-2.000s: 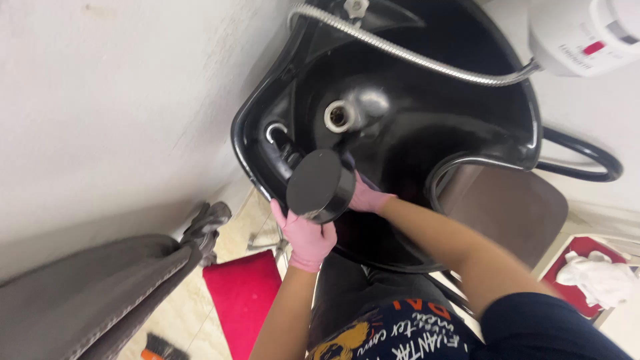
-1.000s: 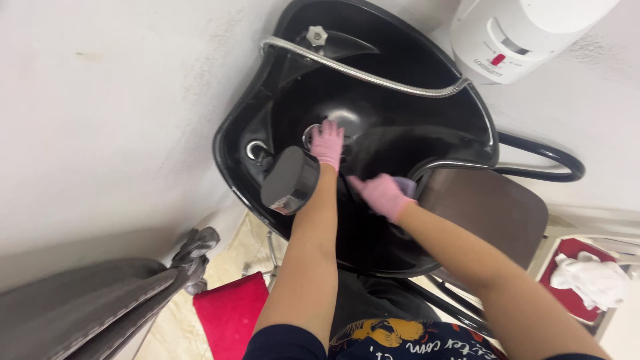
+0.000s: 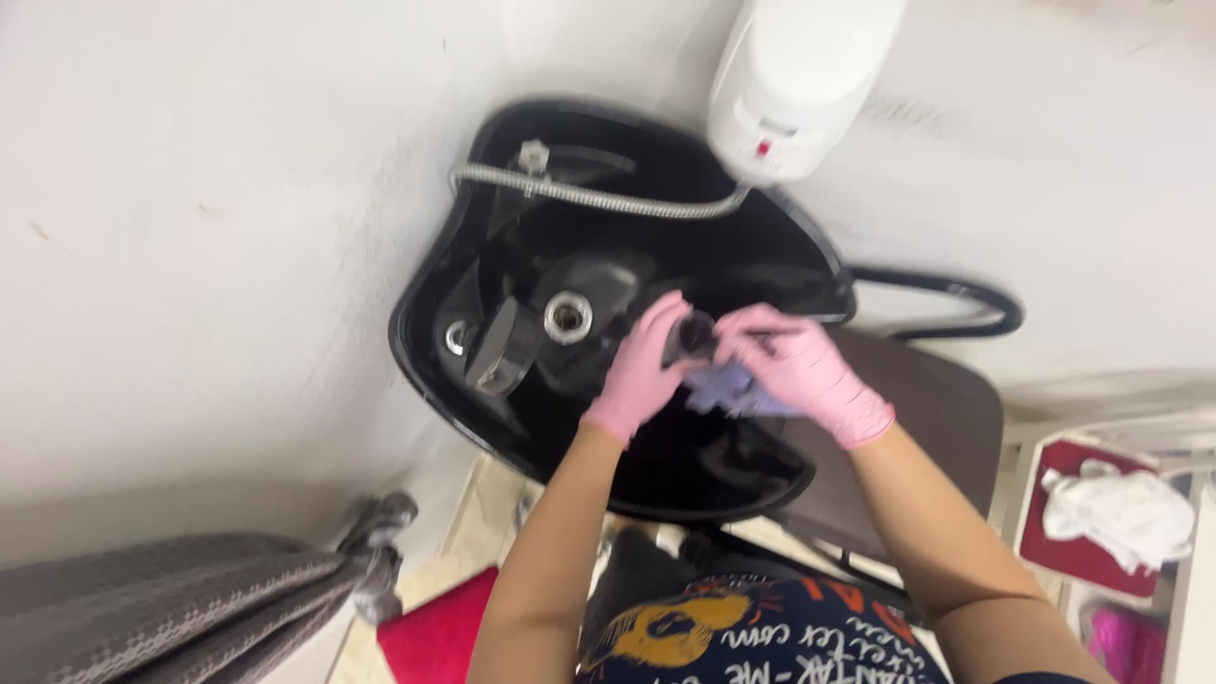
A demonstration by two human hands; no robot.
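Over the black salon wash basin (image 3: pixel 655 475), my left hand (image 3: pixel 646 370), in a pink glove, grips a small dark round object (image 3: pixel 696 334), blurred, perhaps a drain strainer. My right hand (image 3: pixel 803 366), gloved too, touches that object from the other side and has a bluish-purple cloth (image 3: pixel 731 388) under its fingers. A black round lid or container (image 3: pixel 506 347) rests tilted inside the basin on the left. Beside it is the metal-rimmed drain hole (image 3: pixel 568 317), uncovered.
A metal shower hose (image 3: pixel 608 199) crosses the basin's far side, near a white water heater (image 3: pixel 798 85). A brown chair (image 3: pixel 936 408) adjoins the basin's right side. White cloth (image 3: pixel 1116 513) lies in a red-lined tray at right. A grey patterned cover (image 3: pixel 171 608) stands lower left.
My left hand has come away from the drain with the small dark object and met my right hand at the basin's right part. The round black lid or container stays at the left.
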